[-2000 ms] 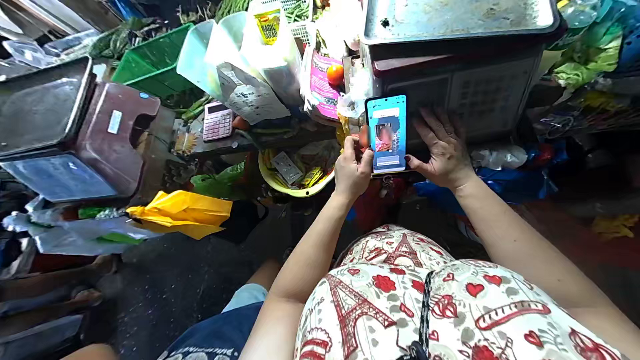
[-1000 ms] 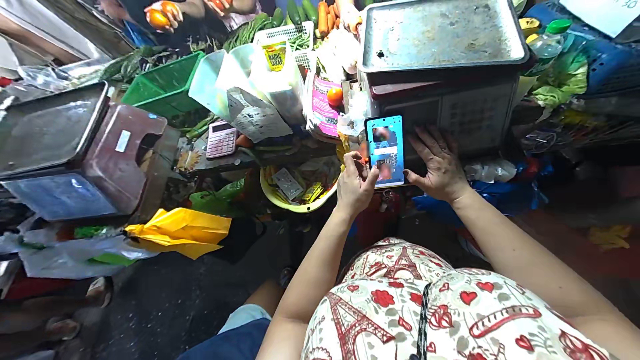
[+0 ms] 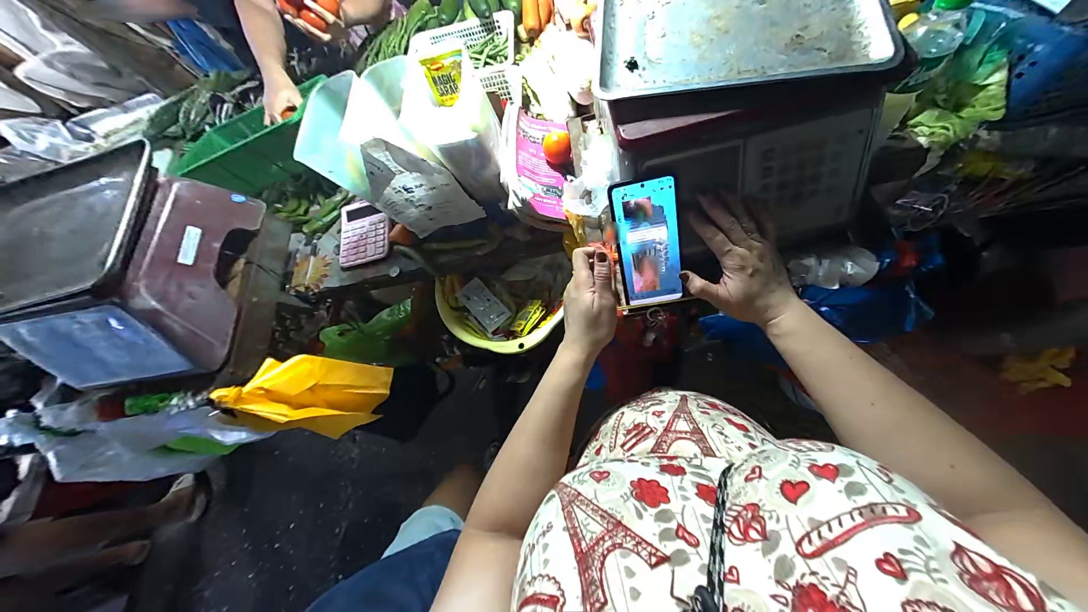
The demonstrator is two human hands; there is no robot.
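A smartphone (image 3: 648,242) with a lit screen stands tilted in front of me, against the front of a dark-red weighing scale (image 3: 765,161). My left hand (image 3: 592,293) is at the phone's left edge, fingers curled; whether it grips the phone or something beside it is hard to tell. My right hand (image 3: 741,259) has its fingers spread on the scale's shaded front, its thumb close to the phone's lower right edge. Below and left of the phone is a yellow basin (image 3: 501,344) with packets and a grey item. A pink calculator (image 3: 364,234) lies farther left.
A metal tray (image 3: 748,47) tops the scale. Another scale (image 3: 191,255) stands left, with a yellow plastic bag (image 3: 306,395) below it. Plastic containers (image 3: 374,110), a green crate (image 3: 246,149) and vegetables fill the stall. Another person's hand (image 3: 280,95) reaches into the crate; another holds tomatoes (image 3: 310,15).
Another person's hand now reaches to the green crate at the upper left. The picture on the phone's screen has changed. My hands stay near the phone.
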